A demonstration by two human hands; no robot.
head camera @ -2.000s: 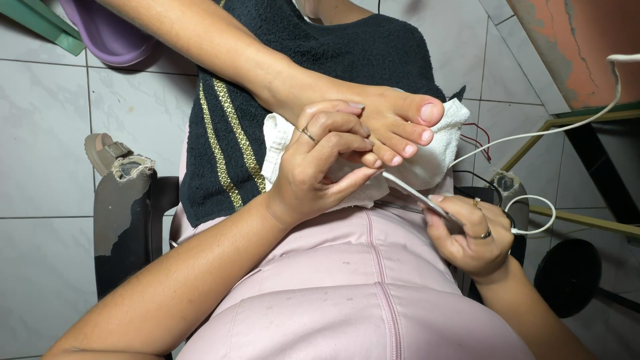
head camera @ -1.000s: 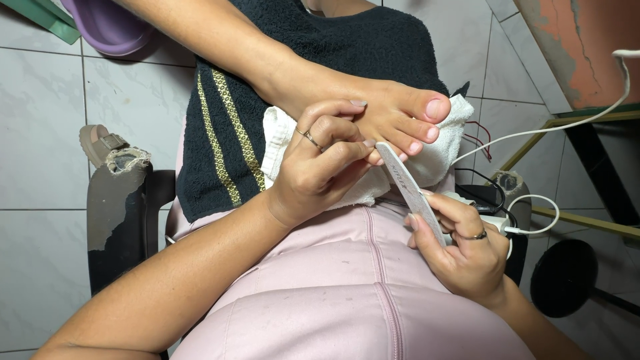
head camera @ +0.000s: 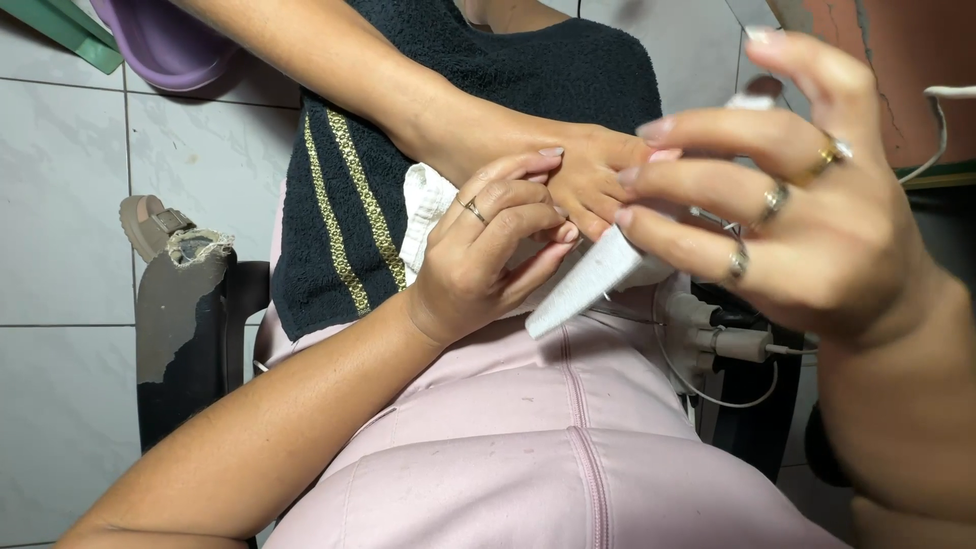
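Another person's bare foot (head camera: 534, 145) rests on a black towel (head camera: 473, 76) with gold stripes, a white cloth (head camera: 424, 210) beneath it. At its small toes is my left hand (head camera: 496, 236), the thumb and fingers bent around the outermost toe. My right hand (head camera: 793, 183) is raised at the right, close to the camera and partly blurred, with several rings. From its fingers a grey nail file (head camera: 585, 284) points down and left, its upper end near the toes and partly hidden. My right hand covers part of the big toe.
A purple basin (head camera: 179, 53) and a green plastic object (head camera: 69, 34) are at the upper left. A worn chair armrest (head camera: 183, 320) and a sandal (head camera: 152, 225) lie left. Power plugs (head camera: 732, 343) with white cable sit right of my pink garment (head camera: 488, 457).
My right hand has risen toward the camera from the lower right, and the nail file now slants down to the left. My left hand has stayed at the small toes.
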